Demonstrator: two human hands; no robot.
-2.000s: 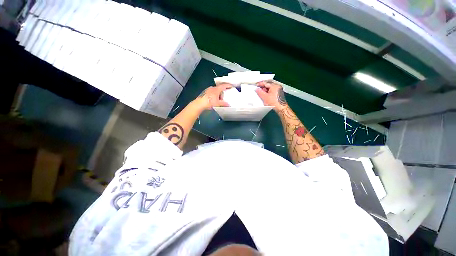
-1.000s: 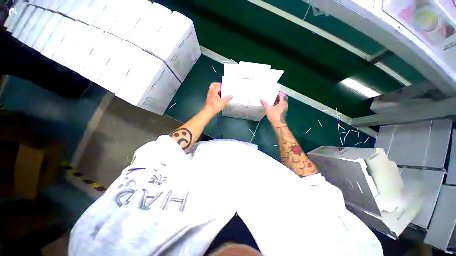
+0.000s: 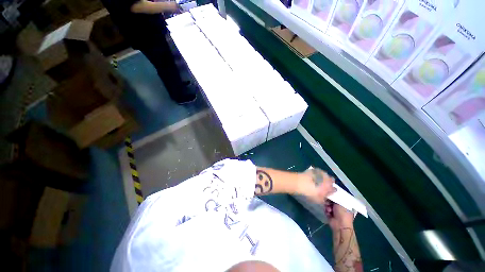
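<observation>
A small white carton (image 3: 349,200) is between my two hands at the lower right, seen at a steep angle; a thin white flap of it sticks out to the right. My left hand (image 3: 316,185) lies over its near top side, with the fingers on the carton. My right hand (image 3: 339,213) is at its lower side, fingers curled against it. Most of the carton's body is hidden by the hands. Closed white cartons (image 3: 239,79) stand packed in long double rows ahead, beyond my left forearm.
Printed retail boxes (image 3: 398,47) line the raised shelf at the upper right. A person in dark clothes (image 3: 151,42) stands beyond the rows at the left. Open brown cartons (image 3: 98,125) lie on the floor at the left. White slivers dot the green bench (image 3: 287,154).
The view has turned left, bringing the person, brown cartons and retail boxes into view. My hands have moved closer together on the carton, which is now tilted and turned.
</observation>
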